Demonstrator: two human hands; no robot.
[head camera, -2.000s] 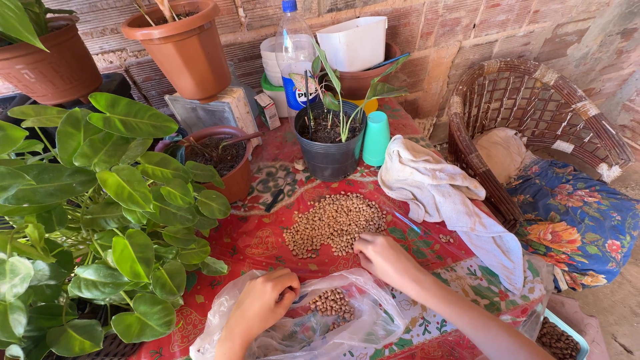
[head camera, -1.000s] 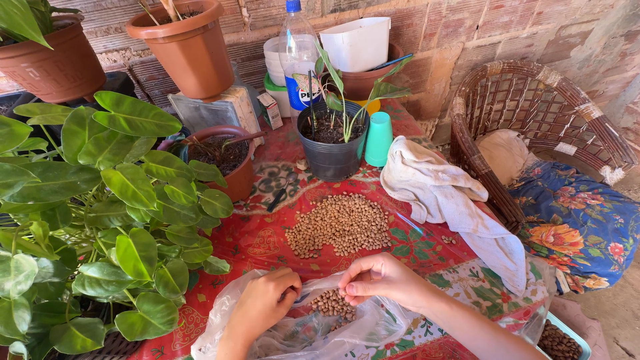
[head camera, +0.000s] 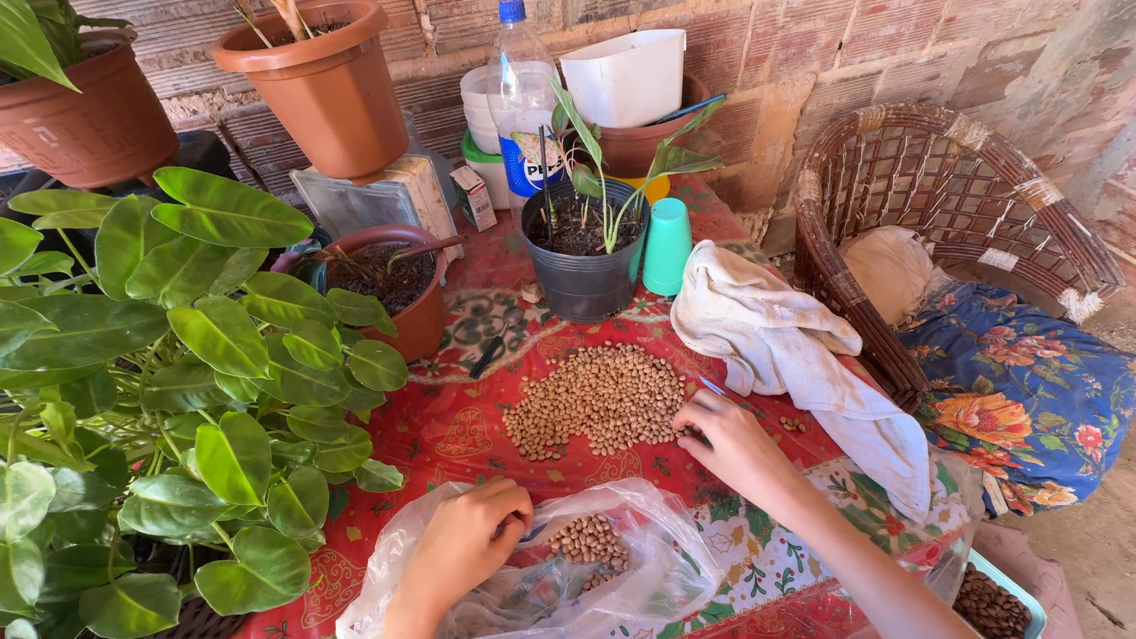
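Note:
A loose pile of light brown beans (head camera: 599, 399) lies on the red patterned tablecloth (head camera: 444, 426). My right hand (head camera: 723, 439) is at the pile's right edge, fingertips against the outermost beans; whether it pinches any cannot be told. Nearer to me, a clear plastic bag (head camera: 648, 568) lies spread with its mouth open and a smaller heap of beans (head camera: 590, 541) inside. My left hand (head camera: 475, 532) rests at the bag's left side with curled fingers, touching its rim; what is between the fingers is hidden. A few beans (head camera: 792, 424) lie apart, right of my right hand.
A leafy plant (head camera: 222, 426) crowds the left. Behind the pile stand a black plant pot (head camera: 586, 275), a green plastic cup (head camera: 667, 248) and a plastic bottle (head camera: 524, 115). A white cloth (head camera: 772, 328) drapes over the right edge, near a wicker chair (head camera: 958, 177) and a container of darker beans (head camera: 994, 603).
My right hand went from the pile's near edge to above the bag, and is now back at the pile's right edge. My left hand has stayed at the bag.

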